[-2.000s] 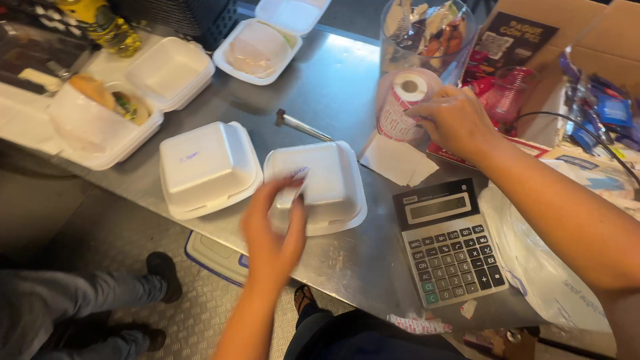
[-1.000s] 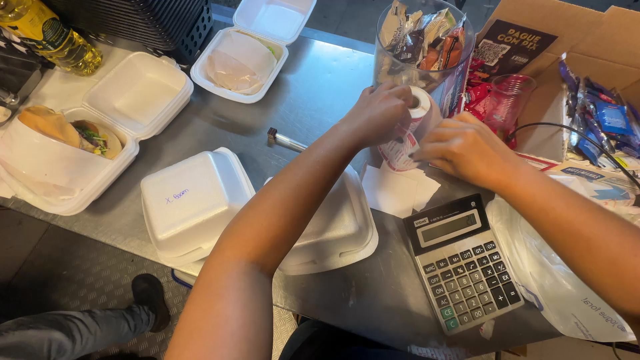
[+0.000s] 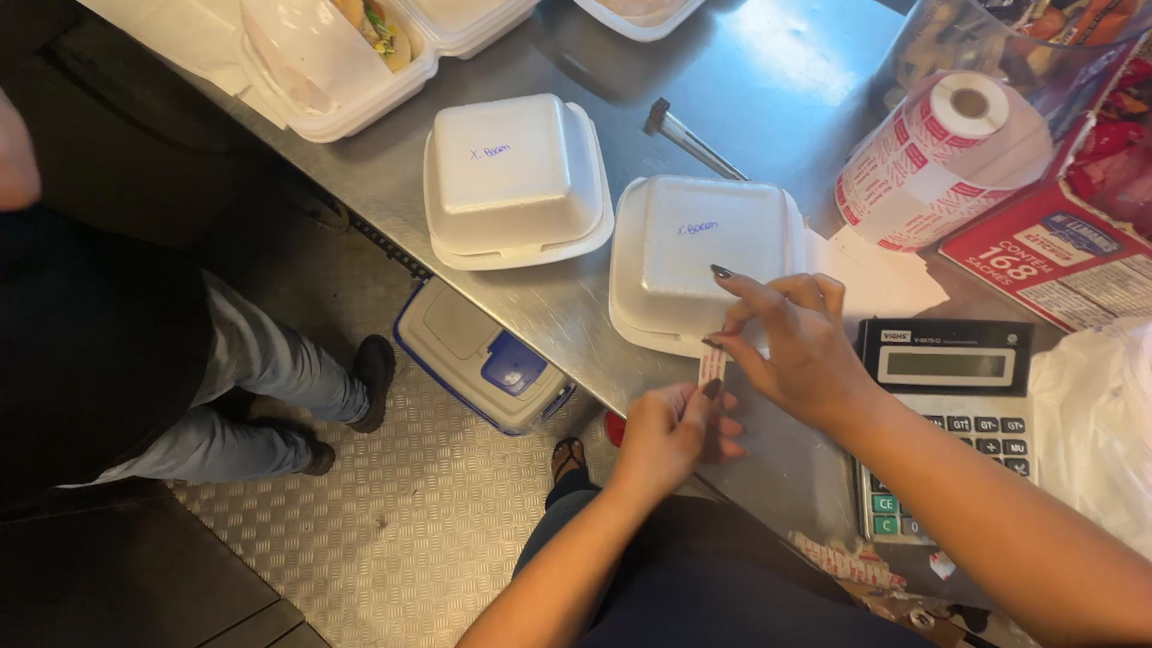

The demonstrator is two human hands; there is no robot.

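Between the fingertips of both my hands is a small red and white printed sticker (image 3: pixel 712 364). My left hand (image 3: pixel 668 432) pinches its lower end, and my right hand (image 3: pixel 783 337) has its upper end, just over the front edge of a closed white foam box (image 3: pixel 670 270). A second closed foam box (image 3: pixel 513 180) sits to its left; both lids bear blue handwriting. Up and to the right, a roll of printed stickers (image 3: pixel 909 171) stands on the steel counter (image 3: pixel 558 315). A metallic pen-like stick (image 3: pixel 697 142) lies behind the nearer box.
A calculator (image 3: pixel 945 360) and a white plastic bag (image 3: pixel 1098 414) lie at right, below a red sachet box (image 3: pixel 1026 261) and a clear tub (image 3: pixel 981 36). An open foam box with food (image 3: pixel 351 117) is upper left. Another person's legs (image 3: pixel 243 360) are at left, near a lidded bin (image 3: pixel 477 360).
Both hands have moved from the sticker roll to the front edge of the nearer foam box, with a sticker now between them. The view has shifted.
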